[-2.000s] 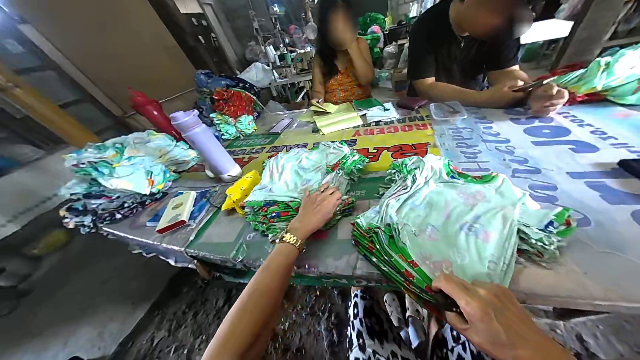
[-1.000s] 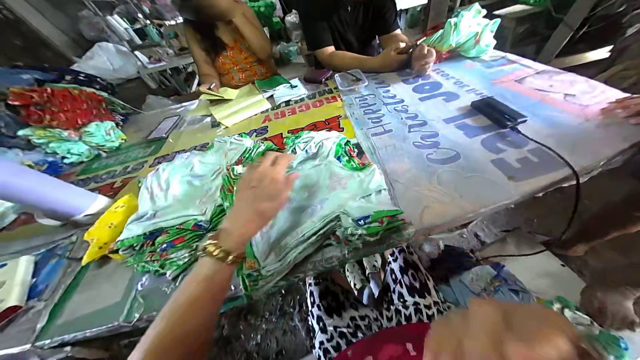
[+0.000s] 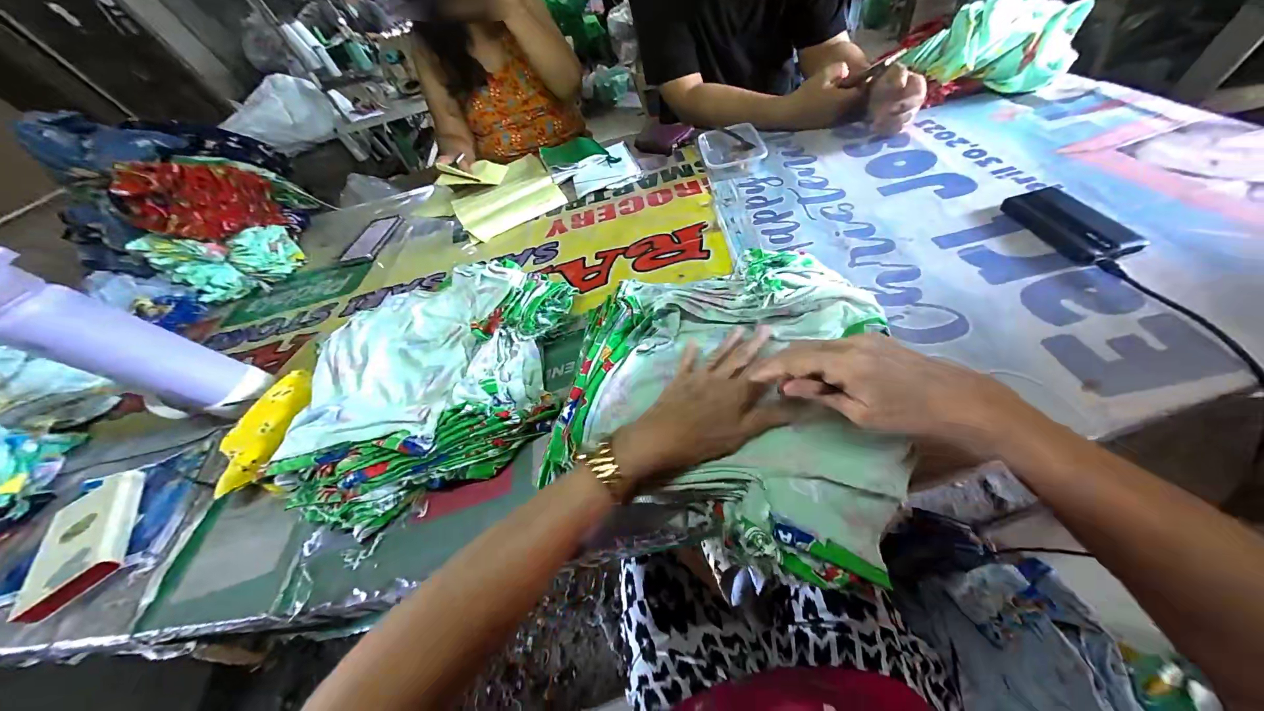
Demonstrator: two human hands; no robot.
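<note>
A stack of pale green cloth pieces with bright green printed edges [image 3: 820, 474] lies at the near table edge, partly hanging over it. My left hand [image 3: 691, 420], a gold-coloured watch or bracelet on its wrist, rests flat on the stack with fingers spread. Just right of it, my right hand [image 3: 869, 385] touches the same cloth, fingers bent and near my left fingertips; whether it pinches any cloth cannot be told. Left of this stack is a second pile of similar cloth [image 3: 405, 365], with a yellow cloth item [image 3: 262, 430] beside it.
A lilac bottle [image 3: 128, 336] leans in from the left, above a small box [image 3: 84, 543]. A black device [image 3: 1071, 227] with a cable lies at right. Across the table [image 3: 1027, 346], two people sit near yellow paper [image 3: 509, 202] and a clear plastic container [image 3: 731, 148]. Red and green cloth bundles lie behind.
My right hand, low and off the table a second ago, is now on the right stack beside my left hand. Two seconds ago my left hand was on the left pile.
</note>
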